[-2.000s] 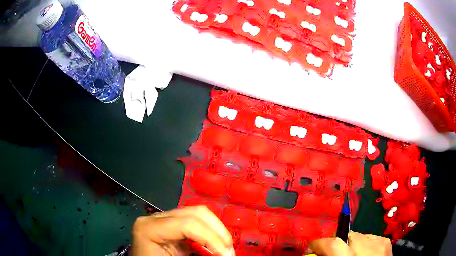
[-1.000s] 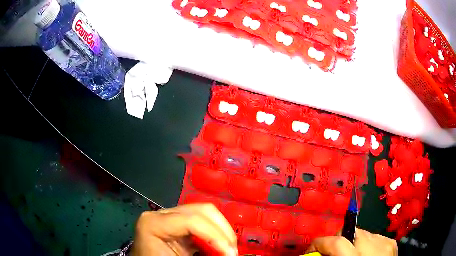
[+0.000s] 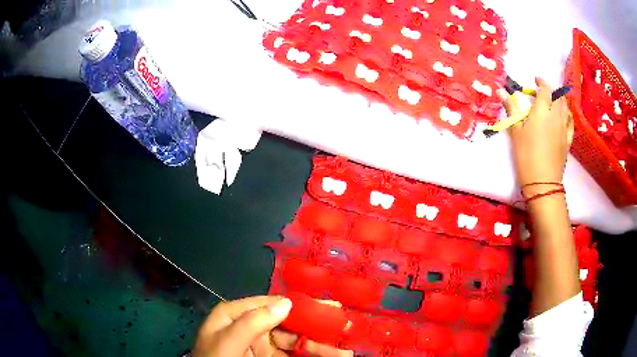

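My left hand (image 3: 244, 328) is at the bottom edge, its fingers pinching a red moulded piece (image 3: 316, 317) above the large red moulded sheet (image 3: 391, 233). The sheet has a row of white double-oval patches at its far edge and an open hole near its middle. My right hand (image 3: 541, 136) reaches across the white covering beside the basket, its fingers around yellow-handled nippers (image 3: 513, 120). A dark-ended pen-like tool (image 3: 561, 92) also shows at its fingers; its grip is partly hidden.
A second stack of moulded sheets (image 3: 408, 52) lies on the white covering (image 3: 314, 104), left of an orange-red basket (image 3: 585, 132). A bottle (image 3: 143, 94) and crumpled white tissue (image 3: 222, 155) are at left. My right forearm partly covers the red pile (image 3: 587, 261). Dark tweezers show (image 3: 244, 8) at the top.
My right hand has moved from the sheet's near right side to the far right beside the basket. My left hand now shows a red piece raised in its fingers. The view has shifted slightly.
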